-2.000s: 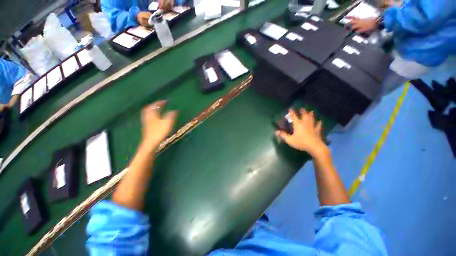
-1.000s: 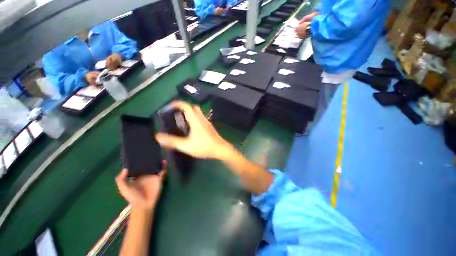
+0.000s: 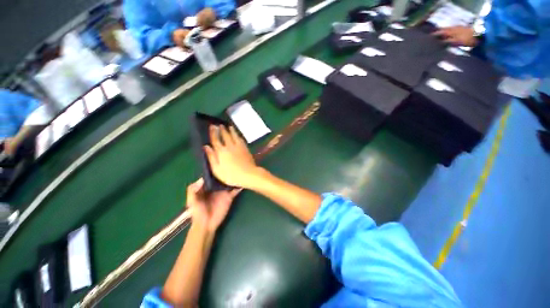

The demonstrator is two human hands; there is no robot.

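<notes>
A black box half (image 3: 204, 141) is held tilted above the edge rail, left of the picture's middle. My left hand (image 3: 209, 201) grips its lower end from below. My right hand (image 3: 229, 157) lies over it with the fingers spread on its inner side; what is under the palm is hidden. A white flat piece (image 3: 249, 121) lies on the belt just right of the box. A closed black box (image 3: 282, 88) with a white mark lies beyond it, with another white piece (image 3: 313, 69) beside that.
Tall black box stacks (image 3: 368, 99) stand at the right on the green worktop (image 3: 289, 225). More boxes (image 3: 45, 277) and a white piece lie at the lower left. Product trays (image 3: 78, 114) are across the belt. One person sits opposite; another's hand (image 3: 458, 35) is by the stacks.
The two box parts held apart a second ago are now together or nearly so, with my right hand over them. The view has swung, and a white piece now lies beside the box.
</notes>
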